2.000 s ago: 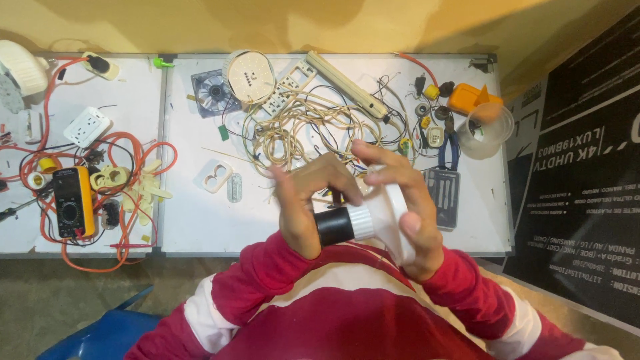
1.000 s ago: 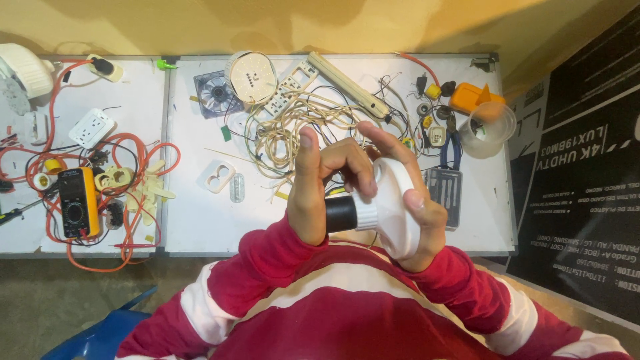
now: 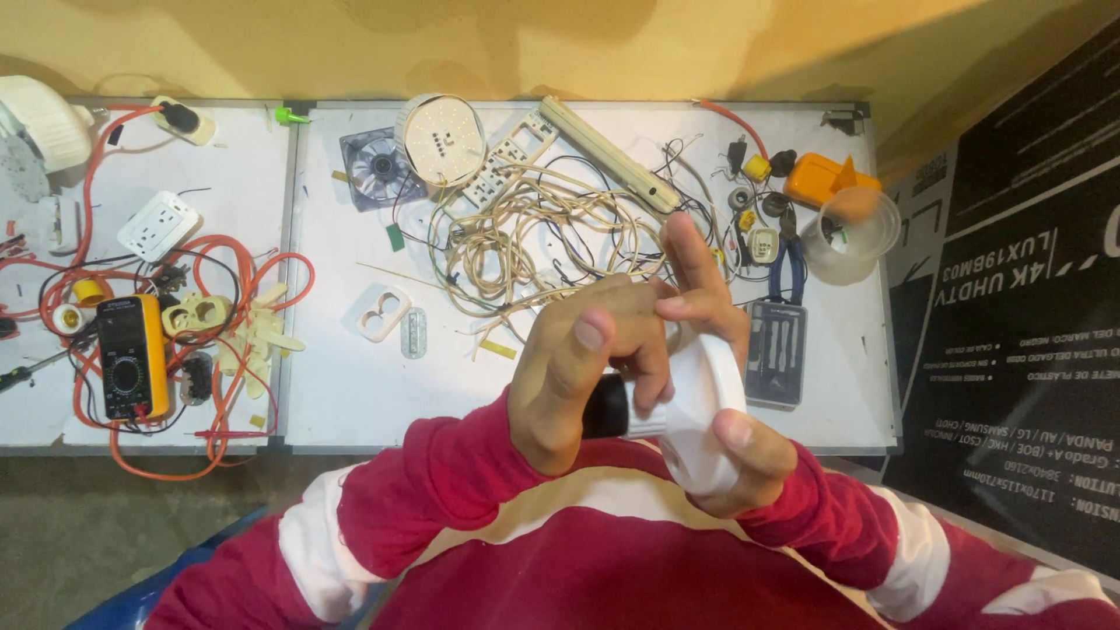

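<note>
Close to my chest, at the table's front edge, I hold a white plastic lamp housing [image 3: 700, 420] with a ribbed neck and a black cylindrical end [image 3: 605, 408] pointing left. My right hand [image 3: 744, 437] grips the wide round rim, thumb on the near side and fingers on the far side. The fingers of my left hand [image 3: 586, 367] bend over the ribbed neck and touch it, while its thumb points up beside the black end. Part of the neck is hidden by those fingers.
Behind my hands lie tangled beige cables [image 3: 525, 236], a round LED board [image 3: 444, 140], a small fan [image 3: 382, 166] and a long beige bar [image 3: 612, 153]. A yellow multimeter [image 3: 131, 359] rests among orange cords at left. Blue-handled pliers [image 3: 786, 262], a plastic cup [image 3: 844, 241] and a tool case [image 3: 776, 354] stand right.
The white housing and my hands have shifted slightly, and my left fingers have changed their place on the neck. Both hands stay on the piece.
</note>
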